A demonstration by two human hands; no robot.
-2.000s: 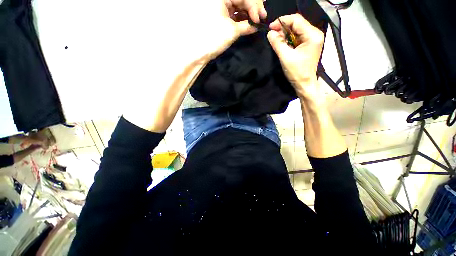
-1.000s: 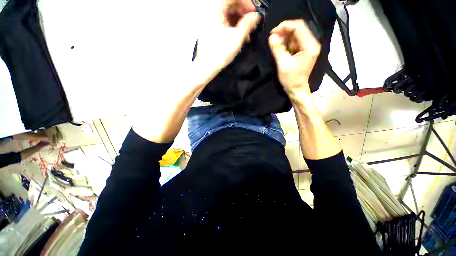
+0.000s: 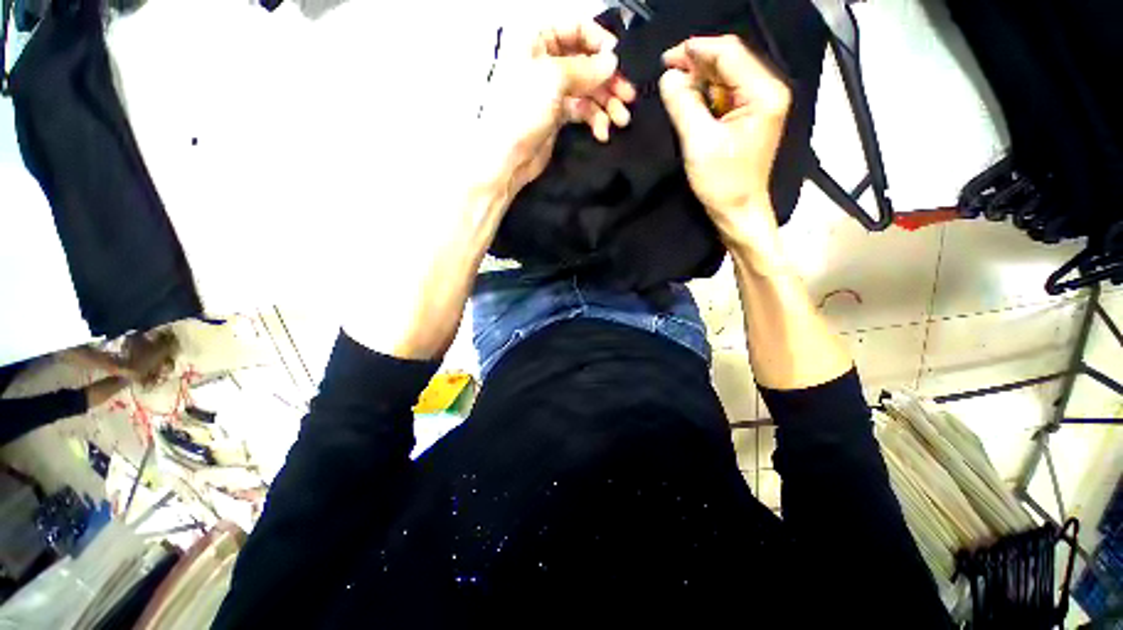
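The black garment [image 3: 591, 197] lies bunched at the table's near edge, over my lap. My left hand [image 3: 573, 86] is above its left part, with bent fingers; whether it pinches a fine thread cannot be told. My right hand [image 3: 733, 117] is closed over the garment, thumb and forefinger together. An orange-yellow part of the thread snips [image 3: 718, 97] shows inside that fist; the blades are hidden. The two hands are apart.
A black hanger [image 3: 862, 135] lies right of the garment. Hung black garments [image 3: 1034, 99] bunch at the far right. Another black piece [image 3: 99, 185] lies on the white table [image 3: 308, 148] at left. Another person's hands [image 3: 111, 369] show at lower left.
My left hand has come off the garment's top edge, its fingers now curled in the air. My right hand has stayed close to its place. The garment lies more spread toward the top.
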